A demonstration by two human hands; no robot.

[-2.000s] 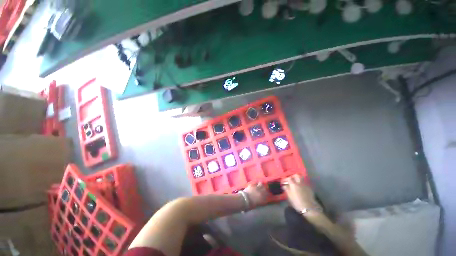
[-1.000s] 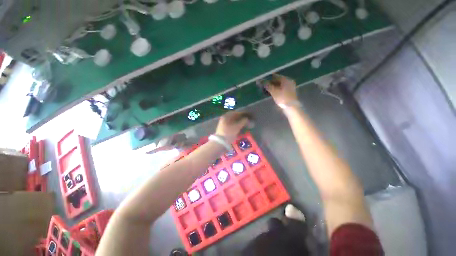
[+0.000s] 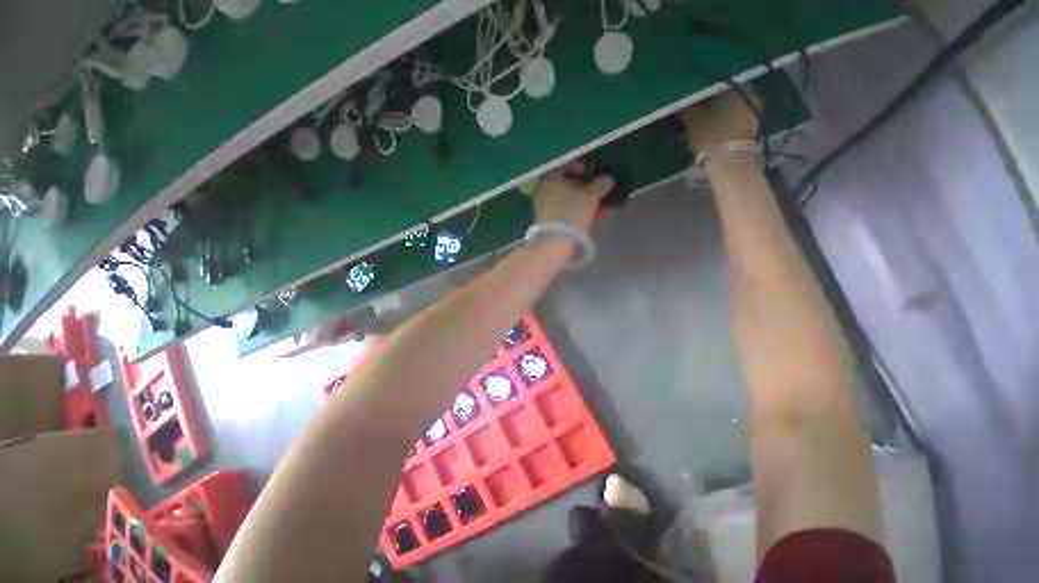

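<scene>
My left hand [image 3: 564, 203] is at the front edge of the lower green shelf [image 3: 308, 245], its fingers closed around a small dark watch body [image 3: 613, 191]. My right hand [image 3: 720, 123] reaches onto the same shelf near its right end. Its fingertips are blurred beside dark cables, so any item in it cannot be made out. Lit watches [image 3: 448, 246] lie on the shelf to the left. The red compartment tray [image 3: 533, 465] lies on the floor below, partly hidden by my left arm. It holds a row of white-lit watches, dark watches in its nearest row, and empty pockets.
White charging pucks [image 3: 493, 115] on tangled cables lie on the shelf above. Black cables bunch at the shelf's left end. A narrow red tray [image 3: 171, 433], stacked red trays [image 3: 205, 512] and cartons [image 3: 57, 490] stand at left. A black cable [image 3: 900, 108] crosses the right side.
Both hands have left the tray and risen to the shelf. In the last second my left hand has moved right along the shelf edge and my right hand farther right. The view has shifted right.
</scene>
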